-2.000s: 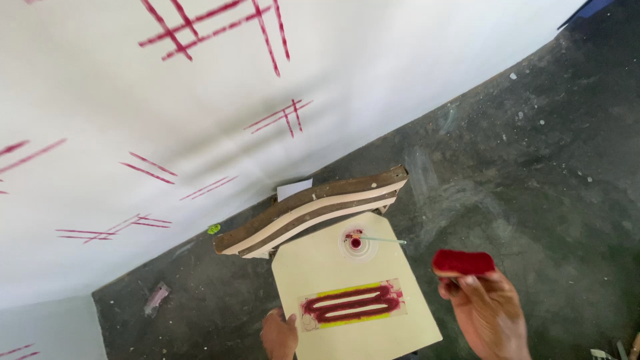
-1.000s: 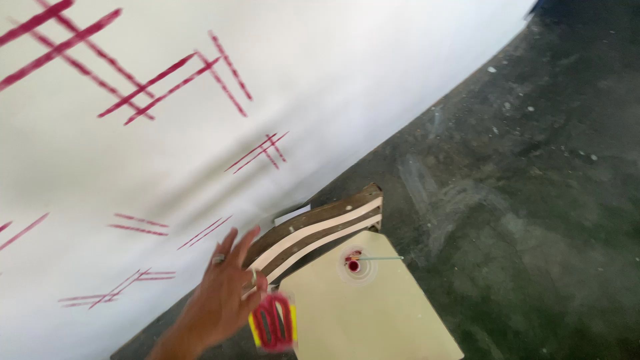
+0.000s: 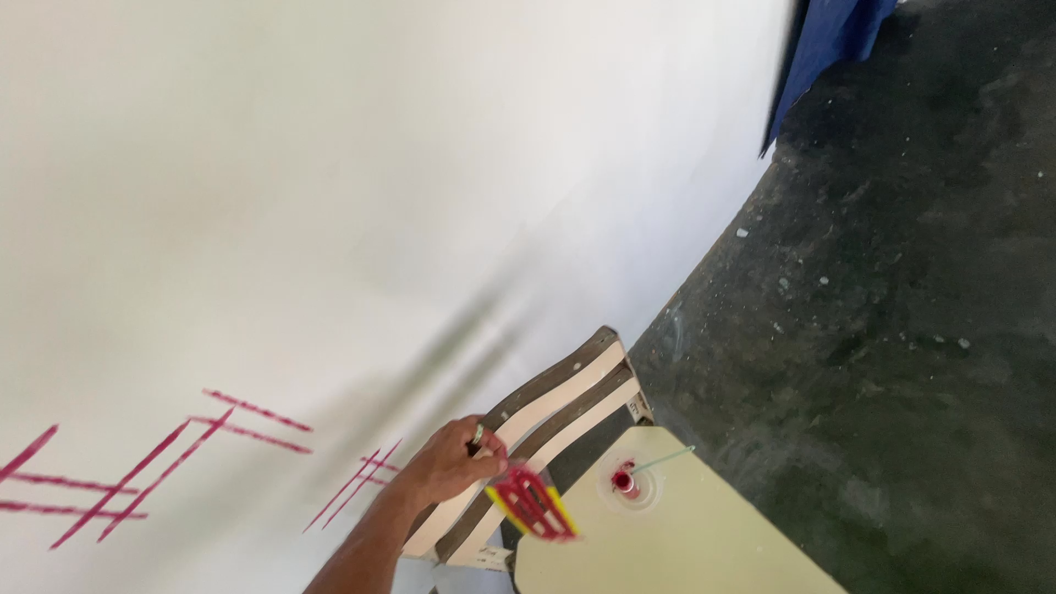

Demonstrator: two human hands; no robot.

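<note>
My left hand, with a ring on one finger, pinches the upper end of a clear stencil sheet smeared with red paint and edged in yellow. The sheet hangs tilted over the left side of a pale yellow chair seat, in front of the slatted backrest. A small round container of red paint stands on a clear round lid or dish on the seat, with a thin pale green stick leaning from it. My right hand is out of view.
Beside the chair's curved wooden backrest rises a white wall bearing crossed red stripes. Blue cloth hangs at the upper right, above a dark, speckled floor.
The stencil sheet, lying on the seat two seconds ago, is now lifted in my left hand. My right hand, which held a red-stained sponge, has left the view. The view has shifted.
</note>
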